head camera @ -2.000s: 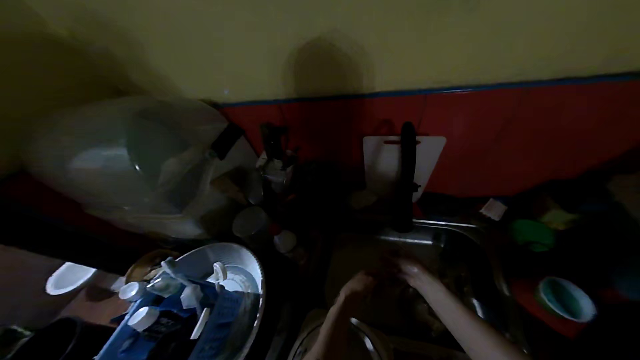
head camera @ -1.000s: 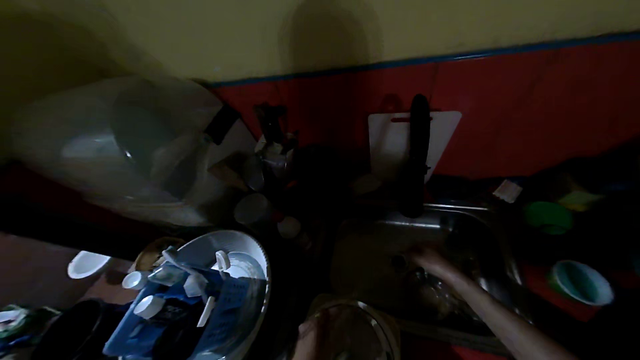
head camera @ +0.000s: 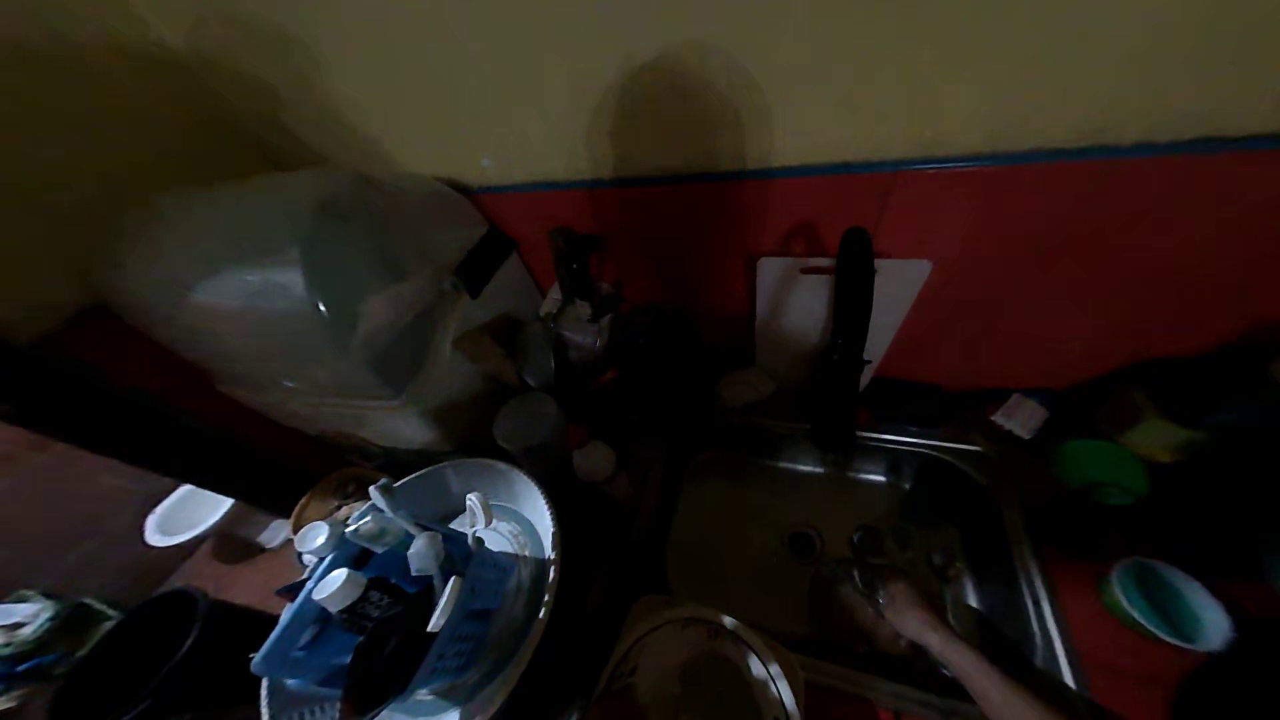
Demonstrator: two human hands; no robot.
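My right hand (head camera: 900,605) reaches down into the metal sink (head camera: 1035,590), at its lower right part. Its fingers are at some shiny items (head camera: 868,580) on the sink floor; in the dim light I cannot tell whether it grips one. Left of those items is the round drain (head camera: 804,543). My left hand is out of view. A round vessel (head camera: 700,665) with a shiny rim stands in front of the sink. The dark faucet (head camera: 852,300) rises behind the basin, before a white cutting board (head camera: 790,310).
At left, a large white basin (head camera: 548,540) holds a blue plastic basket (head camera: 290,640) with cups. A green bowl (head camera: 1100,470) and a green-and-white bowl (head camera: 1170,605) sit right of the sink. A large translucent plastic cover (head camera: 260,290) stands at the wall.
Two seconds ago both hands were over the sink. My left hand has since moved down and out of view, and the round vessel's rim shows more. My right hand is lower in the sink.
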